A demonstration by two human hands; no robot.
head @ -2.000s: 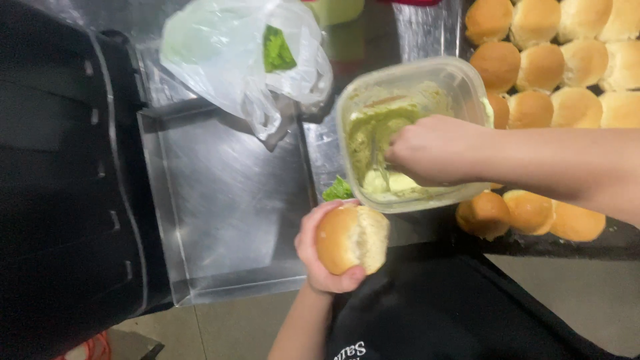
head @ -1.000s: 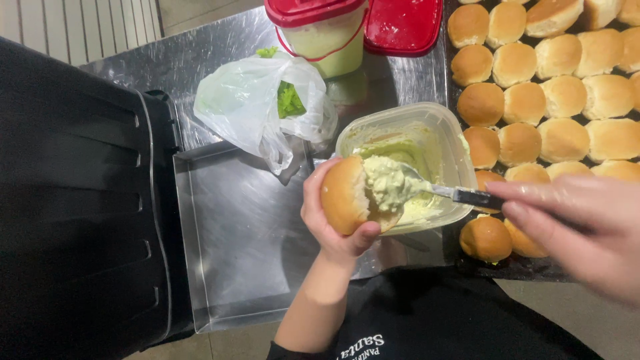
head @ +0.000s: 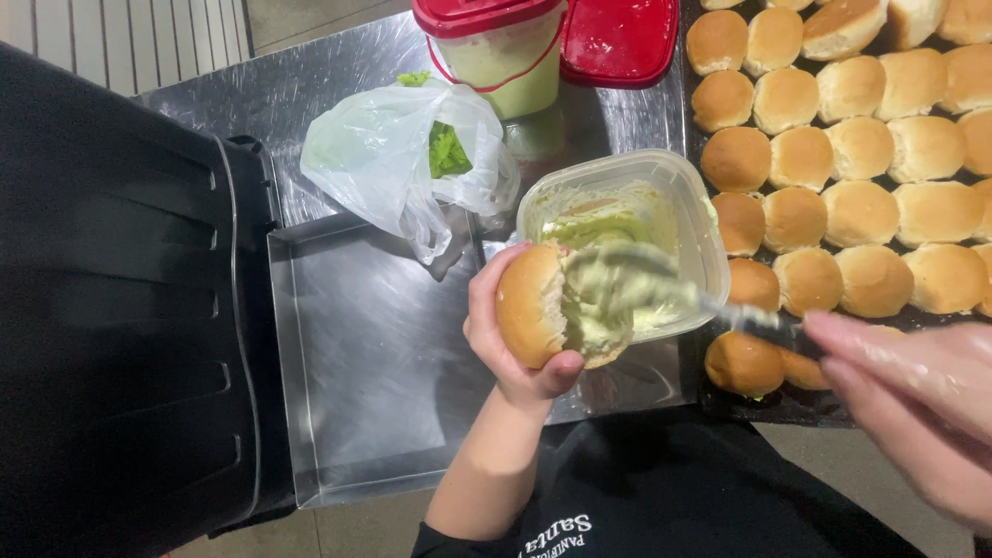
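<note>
My left hand [head: 504, 333] holds a split bread roll [head: 531, 306], its cut side facing right and spread with a pale green filling [head: 601, 329]. In my right hand [head: 907, 372] is the dark handle of a spoon [head: 748, 318]; its bowl, blurred and coated with filling, is over the roll's cut side. Behind the roll stands a clear plastic tub [head: 701, 232] with green-white filling smeared on its inner walls. Rows of bread rolls [head: 860, 213] lie on a dark tray at the right.
A metal tray [head: 372, 349] lies left of the tub, with a white plastic bag [head: 372, 155] of leafy greens at its upper edge. Behind are a red-lidded bucket [head: 496, 62] and a red lid [head: 618, 39]. A black plastic bin [head: 116, 310] stands at the far left.
Two seconds ago my right hand was inside the tub. It then brought the spoon with filling to the roll, where the filling is now spread over the cut side.
</note>
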